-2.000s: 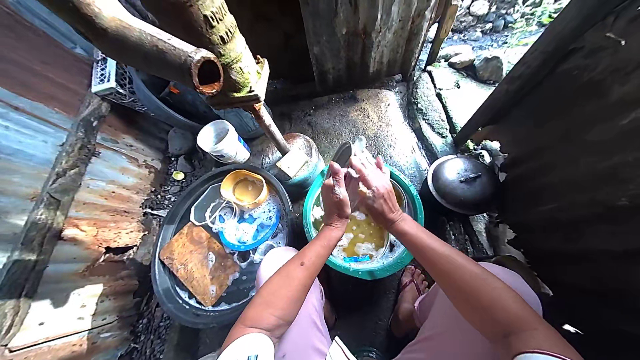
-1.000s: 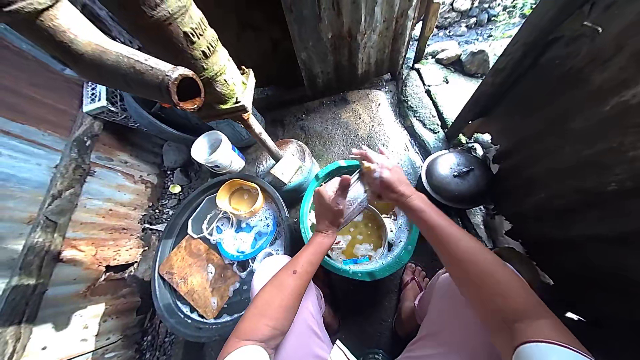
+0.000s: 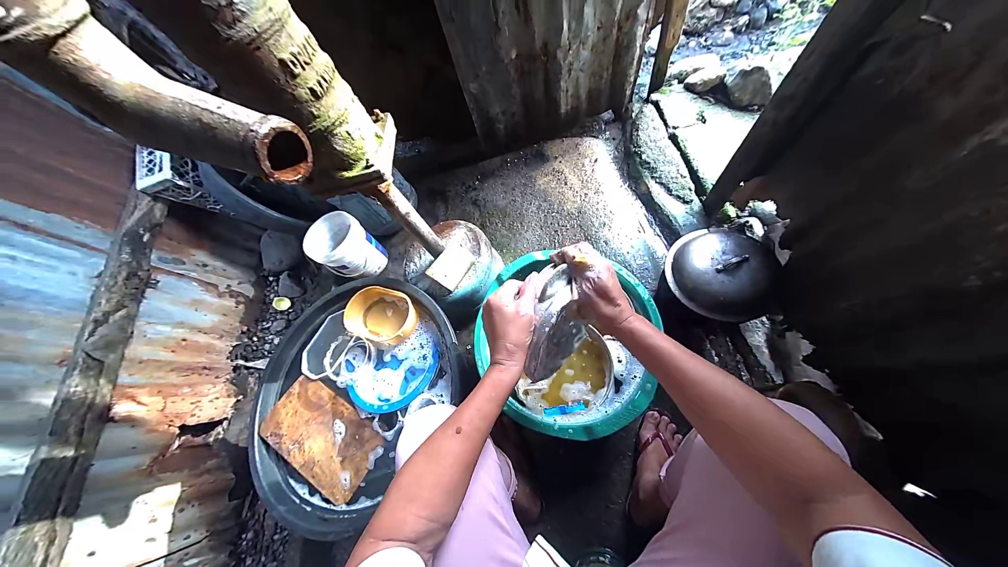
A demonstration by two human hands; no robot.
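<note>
Over a green plastic basin (image 3: pixel 579 429) I hold a round metal lid or shallow dish (image 3: pixel 555 335), tilted on edge. My left hand (image 3: pixel 510 319) grips its left rim. At its upper right side is my right hand (image 3: pixel 594 287), with something small and yellow, perhaps a sponge, against its fingers. Below, inside the basin, a metal pot (image 3: pixel 605 378) contains yellowish liquid with suds, and a small blue object (image 3: pixel 565 409) lies near its front edge. Soapy water surrounds the pot.
Left stands a black tub (image 3: pixel 272 472) with a wooden board (image 3: pixel 319 437), a yellow container (image 3: pixel 380 315) and a sudsy blue lid (image 3: pixel 413 378). A white bucket (image 3: pixel 342 244) is behind it. A lidded dark pot (image 3: pixel 720 276) stands right. A pipe (image 3: pixel 181 118) juts in from upper left.
The metal piece has turned between my hands and now shows its broad face. Both hands stay over the green basin.
</note>
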